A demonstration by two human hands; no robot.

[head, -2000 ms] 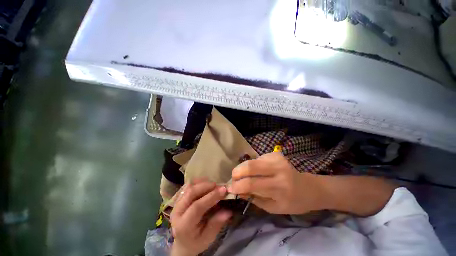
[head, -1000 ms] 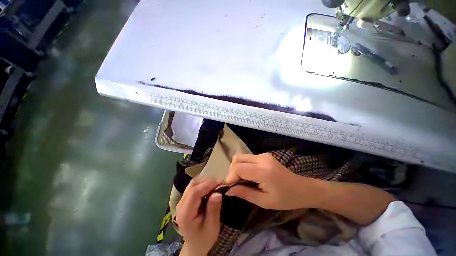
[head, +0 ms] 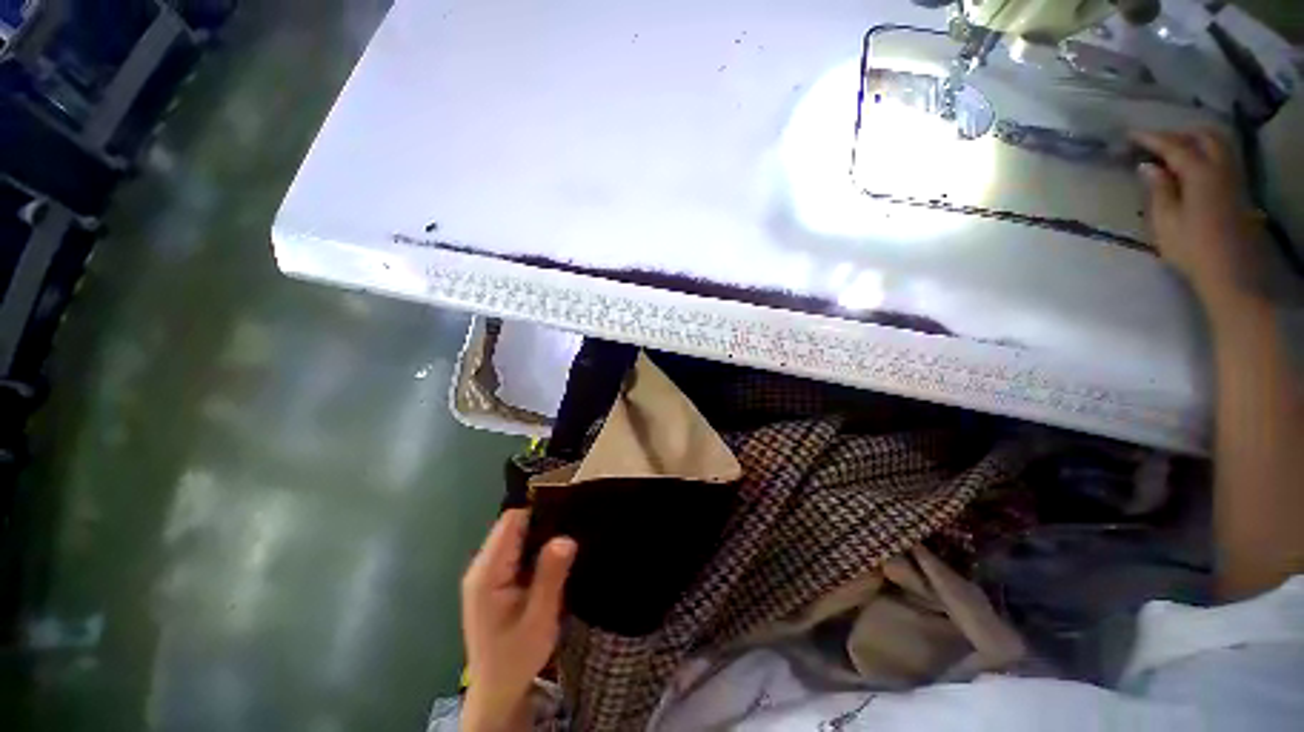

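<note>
The coat lies on my lap below the table edge, its brown-and-cream houndstooth lining (head: 801, 501) spread out. A tan pointed piece (head: 655, 422) of it stands up above a black panel (head: 644, 551). My left hand (head: 518, 601) holds the left edge of the black panel, thumb on top. My right hand (head: 1194, 186) is at the far right on the machine bed, fingertips at the end of a slim dark metal tool (head: 1065, 143). Whether the fingers grip the tool is unclear.
The white machine table (head: 572, 143) has a ruler along its front edge. The sewing machine's presser foot and needle area (head: 961, 93) is under a bright lamp spot. A pale basket (head: 536, 375) hangs below the table. Green floor lies at left, with dark racks (head: 86, 115) beyond.
My right hand has left the cloth and moved up and right onto the machine bed. The black panel now lies flatter and more exposed, with my left hand at its left edge.
</note>
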